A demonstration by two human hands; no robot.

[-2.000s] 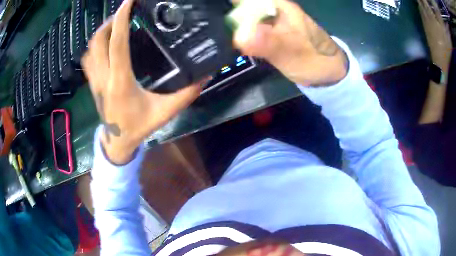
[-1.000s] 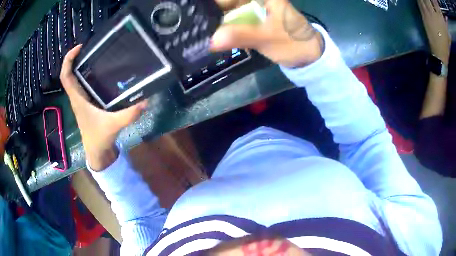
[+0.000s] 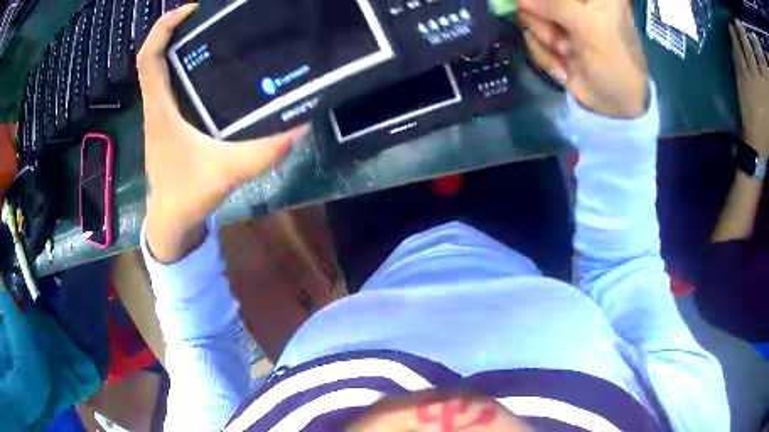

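Note:
A black portable video player (image 3: pixel 282 63) is held up at the top of the view, cut off by its edge. Its silver-framed screen shows a "Bluetooth" mark. My left hand (image 3: pixel 190 152) holds its left end, thumb along the lower edge. My right hand (image 3: pixel 582 51) is at its right end, fingers curled around a small green thing (image 3: pixel 503 7), mostly hidden; I cannot tell what it is. A second player (image 3: pixel 396 105) lies on the bench just below, its silver-framed screen dark.
Several black players (image 3: pixel 80 67) stand on edge at the left. A pink-rimmed smartphone (image 3: pixel 96 190) lies at the left bench edge (image 3: pixel 278 190). Printed white paper (image 3: pixel 677 25) lies at the upper right. Another person's hand and wrist with a watch (image 3: pixel 749 156) are at the right.
The held player has tilted closer to level and its Bluetooth screen now faces me more fully. My right hand has moved right. The lower player's screen has gone from lit icons to dark.

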